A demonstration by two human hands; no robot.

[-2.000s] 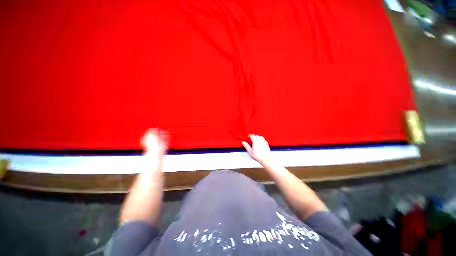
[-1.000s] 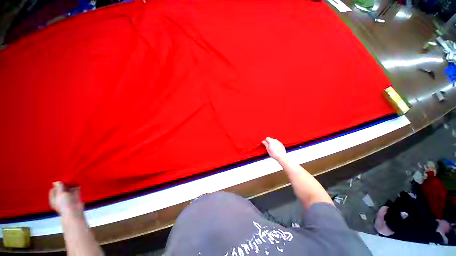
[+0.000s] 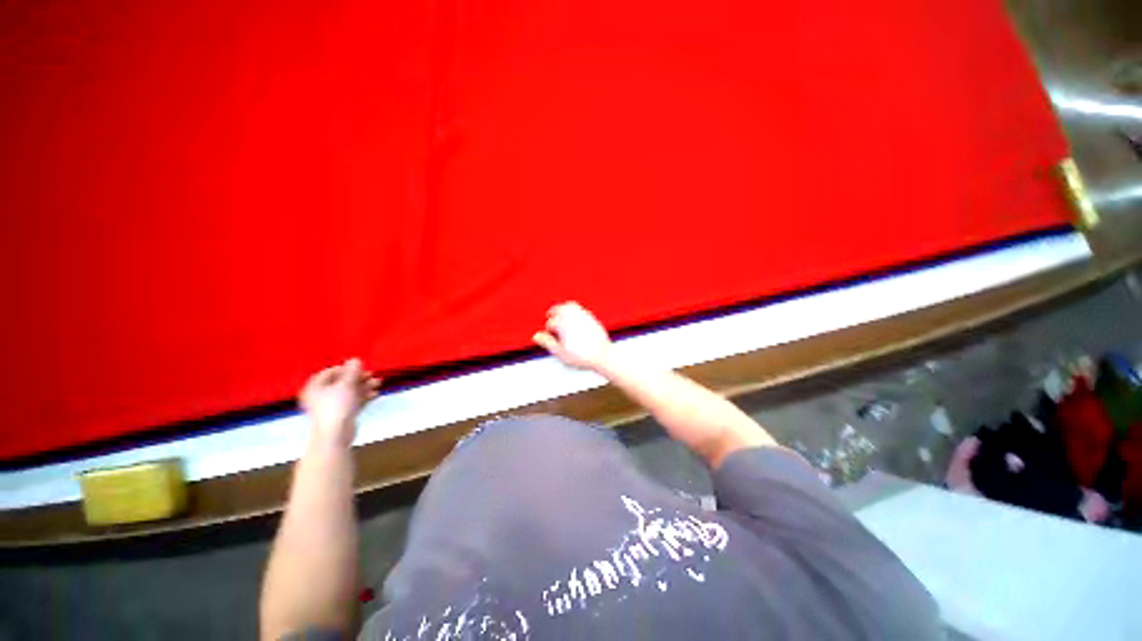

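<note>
The red fabric ply [image 3: 701, 150] covers most of the table, with soft creases running up from near my hands. Its near edge lies above a dark blue line and a white band [image 3: 776, 319]. My left hand [image 3: 338, 394] is at this near edge, fingers bent and slightly blurred; I cannot tell if it grips the cloth. My right hand [image 3: 576, 336] is at the edge further right, fingers curled on the red cloth; whether it pinches the cloth is unclear.
A yellow weight block [image 3: 134, 492] sits on the near table edge at left. Another yellow block [image 3: 1077, 193] stands at the fabric's right corner. The brown table edge [image 3: 751, 363] curves across. Fabric offcuts [image 3: 1083, 432] lie on the floor at right, near a pale flat surface [image 3: 1014, 551].
My left hand has let the lifted cloth down and come closer to my right hand. The long folds in the red fabric have mostly flattened. The view has turned.
</note>
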